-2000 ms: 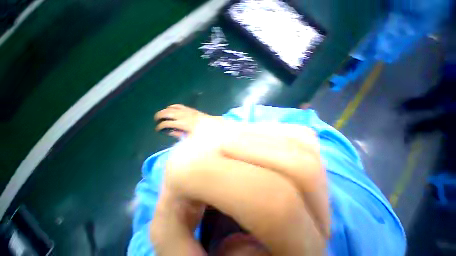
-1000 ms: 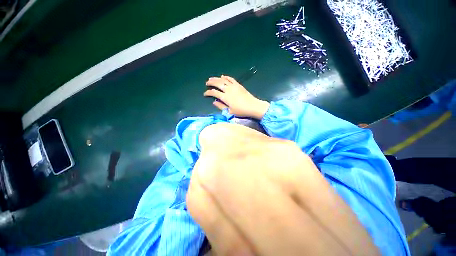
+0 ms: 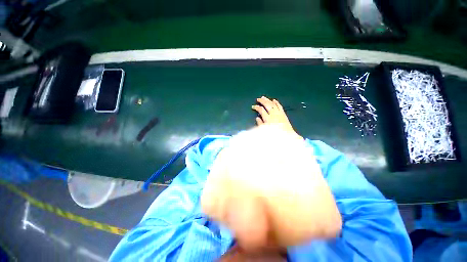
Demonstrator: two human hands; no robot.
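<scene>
My right hand (image 3: 271,111) rests low on the green bench top, fingers spread. Thin dark tweezers (image 3: 296,108) lie on the bench at its right side; whether they touch the hand is hidden. My left hand (image 3: 271,179) is very close to the camera, large, overexposed and blurred; its fingers cannot be made out. A loose heap of thin white and dark strips (image 3: 358,105) lies right of my right hand. Beyond it stands a black-rimmed tray (image 3: 398,120) filled with white strips.
A smartphone (image 3: 109,91) lies at left beside a clear bag (image 3: 88,87) and a black case (image 3: 59,84). A dark tape scrap (image 3: 148,129) and a blue cord (image 3: 169,165) are nearer. A white rail (image 3: 205,53) runs behind; another black tray (image 3: 368,18) is beyond it.
The view has turned and levelled, bringing the phone and case fully in. My right hand still rests on the bench. My left hand remains close to the camera.
</scene>
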